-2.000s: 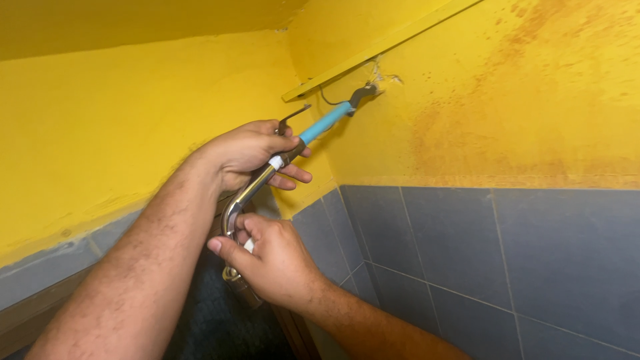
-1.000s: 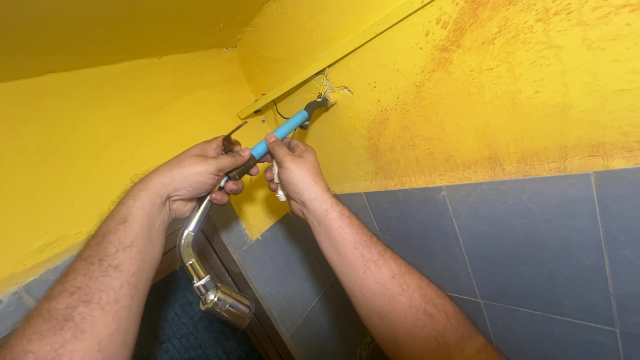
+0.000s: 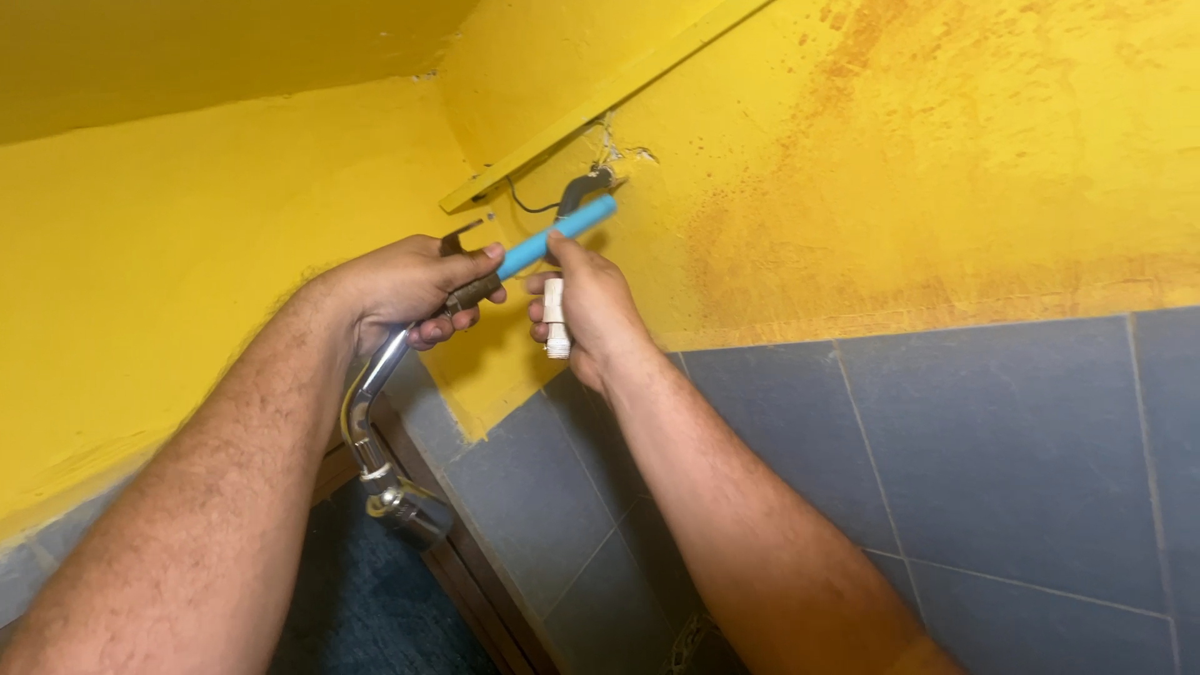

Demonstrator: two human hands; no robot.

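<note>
My left hand (image 3: pixel 436 286) is closed around a brown fitting (image 3: pixel 473 292) where a light blue plastic pipe (image 3: pixel 558 236) meets a chrome shower arm (image 3: pixel 380 361). A chrome shower head (image 3: pixel 410 511) hangs from the arm's lower end. The pipe's upper end stands free, in front of a dark elbow pipe (image 3: pixel 581 190) that comes out of the wall. My right hand (image 3: pixel 589 300) has its thumb at the blue pipe and holds a white threaded plastic fitting (image 3: pixel 557 319) against its palm. A thin dark metal piece (image 3: pixel 457 238) sticks up behind my left hand.
A yellow strip (image 3: pixel 609 105) runs slantwise along the yellow wall (image 3: pixel 900 187), with a thin dark cable (image 3: pixel 530 204) below it. Broken plaster (image 3: pixel 614 145) surrounds the elbow's exit. Grey-blue tiles (image 3: pixel 994 431) cover the lower wall, beside a brown door frame (image 3: pixel 469 586).
My right hand has moved up from the shower arm to the blue pipe. The pipe's upper end, earlier at the dark elbow, now stands apart from it.
</note>
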